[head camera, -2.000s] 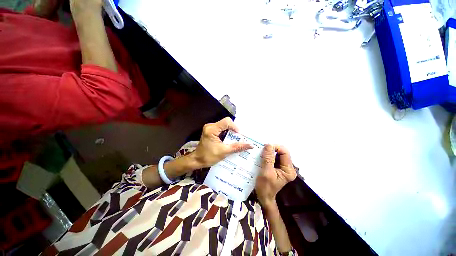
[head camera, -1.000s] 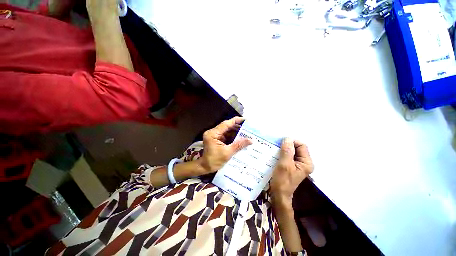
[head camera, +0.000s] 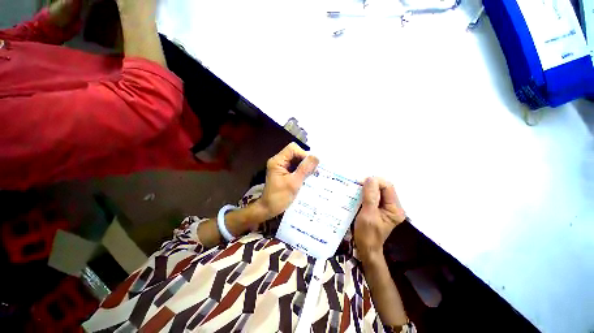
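A retail box (head camera: 319, 211) with a white printed face is held in front of my body, below the table's edge. It is tilted, with its upper end towards the table. My left hand (head camera: 284, 182) grips its upper left corner between thumb and fingers. My right hand (head camera: 378, 214) pinches its upper right corner. I cannot tell from this view whether anything is inside the box.
The white table (head camera: 404, 117) has a dark edge running diagonally. Blue-and-white boxes (head camera: 540, 52) stand at upper right; white cables (head camera: 426, 9) lie at the top. A person in a red sleeve (head camera: 98, 117) is at left. An open cardboard carton (head camera: 78, 250) and red crates (head camera: 32, 234) are on the floor.
My left thumb has moved from the box's face to its upper left corner. Both hands still hold the box. The view has shifted, so the blue boxes and cables sit higher in it.
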